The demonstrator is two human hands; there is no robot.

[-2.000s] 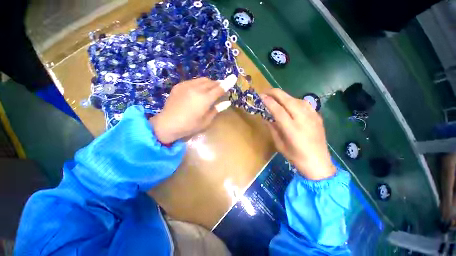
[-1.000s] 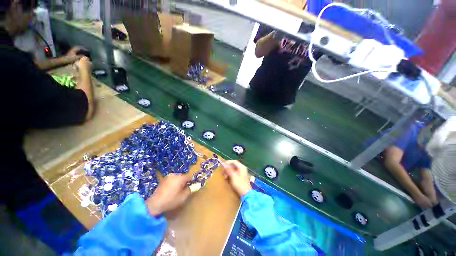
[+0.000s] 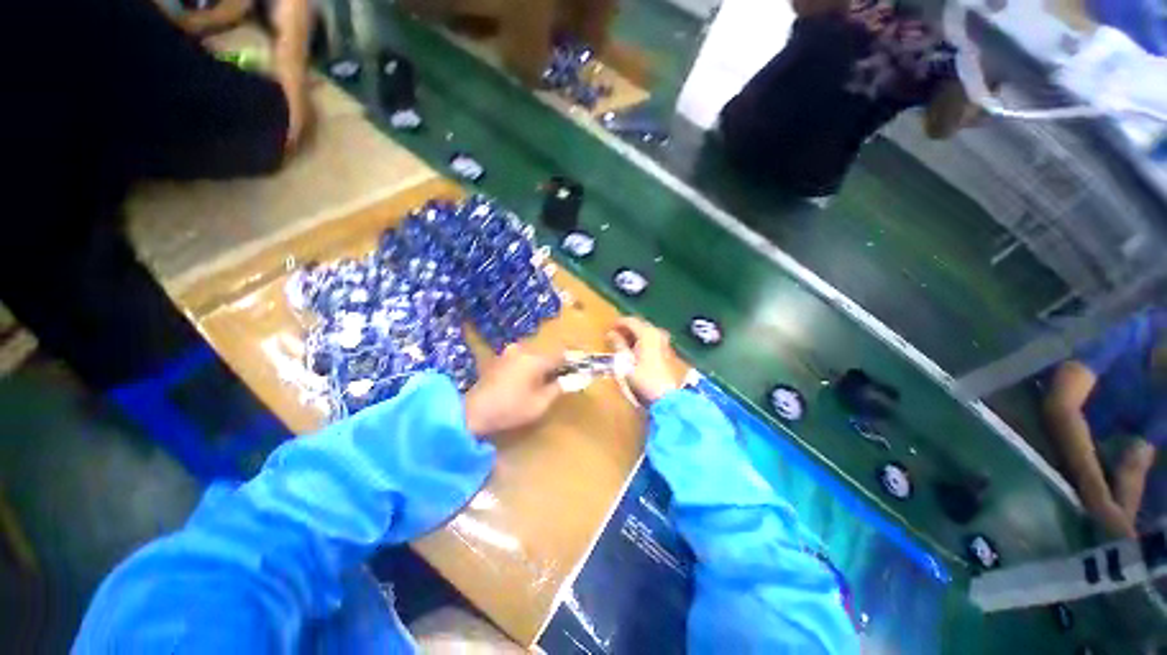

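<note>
A heap of small blue and white circuit boards [image 3: 390, 301] lies on the tan covered board [image 3: 512, 499]. My left hand [image 3: 515, 390], with white coverings at the fingertips, grips a small cluster of boards [image 3: 582, 371] just right of the heap. My right hand [image 3: 650, 362] is at the other end of the cluster, its fingers closed around that end. The pieces between my fingertips are small and blurred. Thin white wires trail at the left edge of the heap.
A green conveyor belt [image 3: 749, 352] carries round black discs [image 3: 787, 403] and black housings [image 3: 868, 394]. A glossy dark blue printed sheet [image 3: 627, 563] lies under my right arm. One person in black [image 3: 166, 102] is at the left; others are beyond the belt. A small board pile [image 3: 576, 74] lies across the belt.
The view has tilted down and shifted. My hands have come closer together, with the cluster now between my fingertips. The right hand no longer stands apart at the cluster's far end.
</note>
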